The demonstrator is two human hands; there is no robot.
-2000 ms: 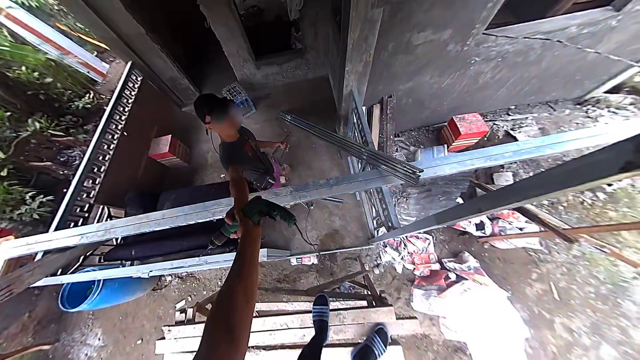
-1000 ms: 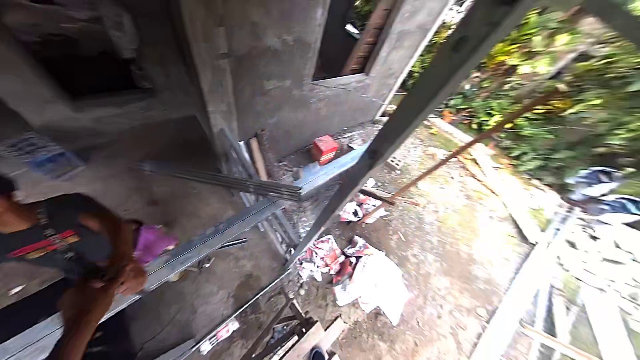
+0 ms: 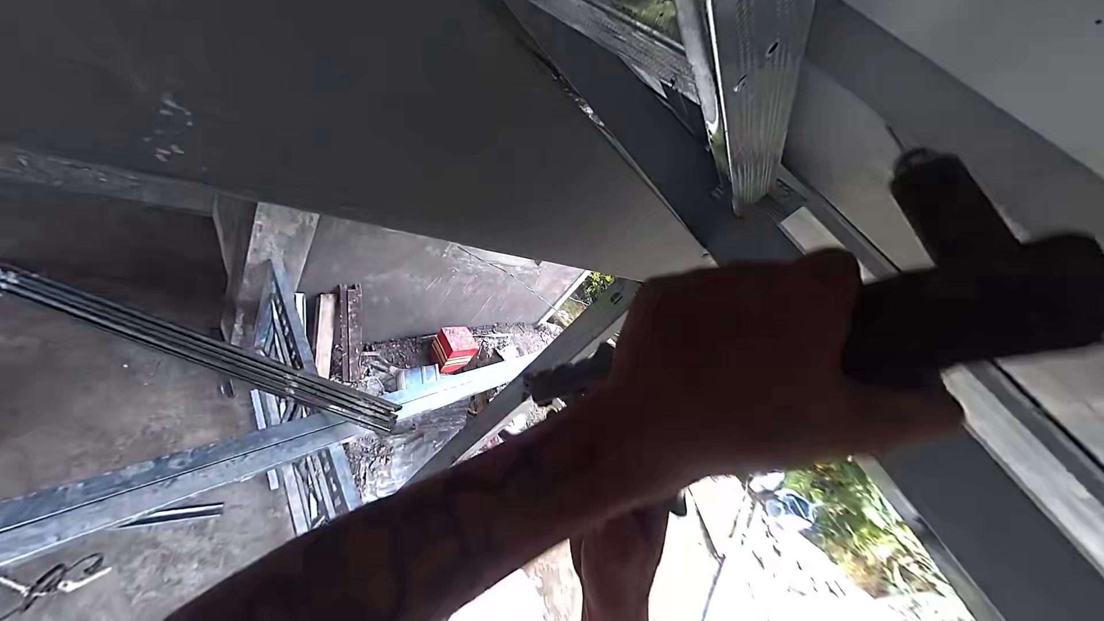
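My left hand (image 3: 742, 362), reaching in from the lower left, is closed on a dark power drill (image 3: 957, 216). The drill's thin bit points up and left, near a pale ceiling panel. Below the left forearm is my right hand (image 3: 621, 556), partly hidden by that arm. A dark tool part (image 3: 573, 375) shows on the far side of the left wrist; whether the right hand holds it is unclear. Above the hands a ribbed metal stud (image 3: 759, 95) meets a metal channel, beside a large grey panel (image 3: 345, 112).
Far below, a long metal channel (image 3: 198, 466) crosses the scene, with a bundle of thin metal profiles (image 3: 198, 345) over it. A lattice metal frame (image 3: 302, 414) leans by a concrete post. A red box (image 3: 454, 347) stands near the wall. A diagonal beam (image 3: 509, 405) passes behind my arm.
The view has swung far up and right, to the ceiling framing. Two seconds ago my left hand was at the drill over the metal channels, near a co-worker, who is now out of view.
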